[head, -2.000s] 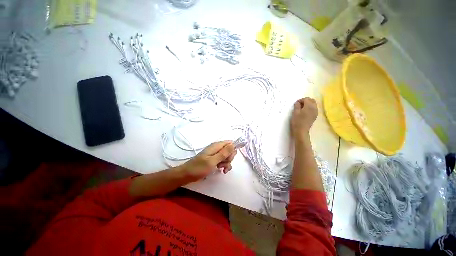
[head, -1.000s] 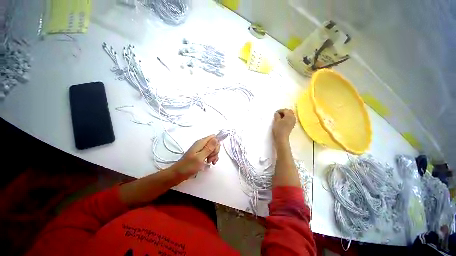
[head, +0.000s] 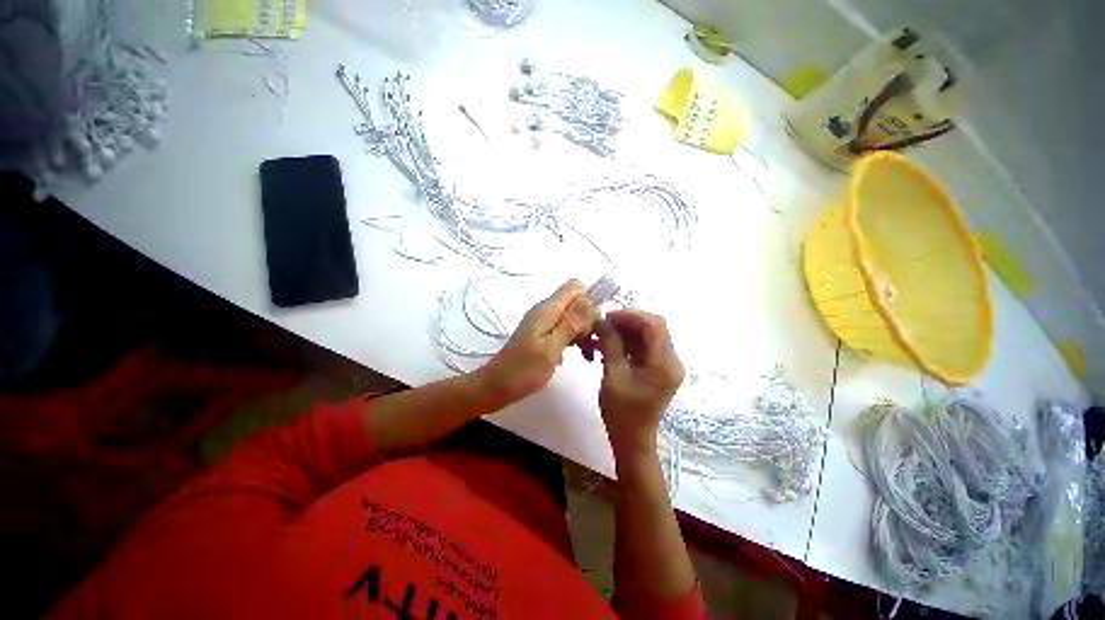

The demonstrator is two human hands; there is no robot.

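My left hand (head: 543,337) is closed on thin light cable leads, with a small cluster of pale strand ends (head: 602,288) sticking out past the fingertips. My right hand (head: 640,363) is against the left fingertips, its fingers bent together; what it pinches is too small to tell. A working bundle of leads (head: 757,436) lies at the table edge, right of my right hand and partly hidden by it. A looped white lead (head: 467,325) lies just beyond my left wrist.
A fanned bundle of leads (head: 418,170), short leads (head: 576,109) and yellow label (head: 705,115) lie beyond my hands. A black phone (head: 308,230) is left. A yellow basket (head: 836,285), coiled hanks (head: 939,491) and cream container (head: 848,115) stand right. Bagged leads (head: 115,109) lie far left.
My right hand has moved left from beside the basket to meet my left hand at the strand ends. The whole view has also shifted.
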